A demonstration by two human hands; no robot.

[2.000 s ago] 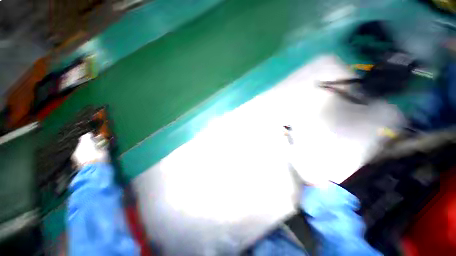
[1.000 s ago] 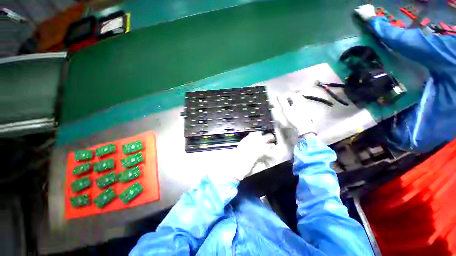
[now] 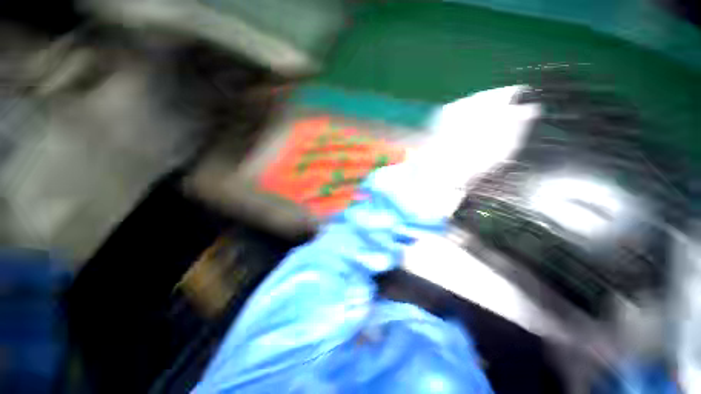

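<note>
The picture is strongly blurred. My left hand (image 3: 476, 150), in a white glove, lies along the left edge of a dark carrier (image 3: 538, 238) and appears to grip it. The carrier is tilted in the picture and looks raised towards me; its far side is smeared. A bright white patch lies over its middle, and I cannot tell whether it is glare or glove. My right hand is not clear; a white shape shows at the right rim, above a bit of blue. A red-orange pad (image 3: 307, 181) with small green boards lies left of my left hand.
The green conveyor (image 3: 430, 58) runs across the top, with a teal edge. A strip of the metal bench top (image 3: 461, 277) shows below the carrier. At lower left is a deep black bin (image 3: 127, 296) with a brown piece (image 3: 211, 277) in it.
The view has swung left, bringing the bin into sight. My left hand has moved from the carrier's near edge to its left edge, and the carrier looks larger and nearer.
</note>
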